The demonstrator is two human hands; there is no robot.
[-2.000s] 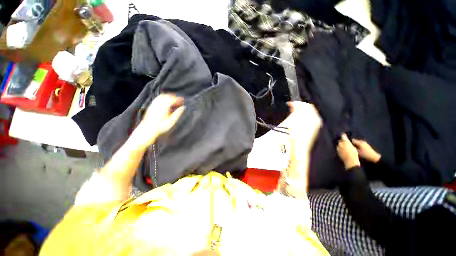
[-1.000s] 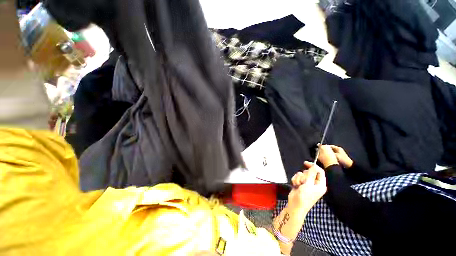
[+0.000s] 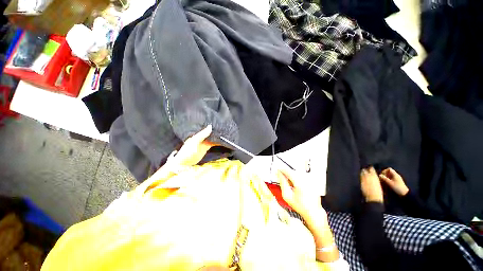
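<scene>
The dark grey garment [image 3: 196, 69] lies spread in front of me, with its puckered band [image 3: 206, 119] near my body. My left hand [image 3: 193, 151] grips this band's edge. My right hand [image 3: 299, 196] is to the right, its fingers closed at the near end of a thin metal rod [image 3: 236, 146]. The rod slants up to the band; its middle is hard to see against the white table. Whether its tip is inside the band cannot be told. A thin pale cord [image 3: 279, 114] runs from a loose tangle on the black garment [image 3: 304, 127] down toward my right hand.
A red tray [image 3: 71, 77] and a cardboard box [image 3: 63, 16] stand at the left on the white table [image 3: 47, 108]. A plaid garment [image 3: 318, 42] lies at the back. A coworker's hands [image 3: 378, 182] work on black garments [image 3: 381, 116] at the right.
The grey garment, lifted in front of me a second ago, now lies on the table with its band toward me. My left hand has come into view on it. The rod has swung left to the band.
</scene>
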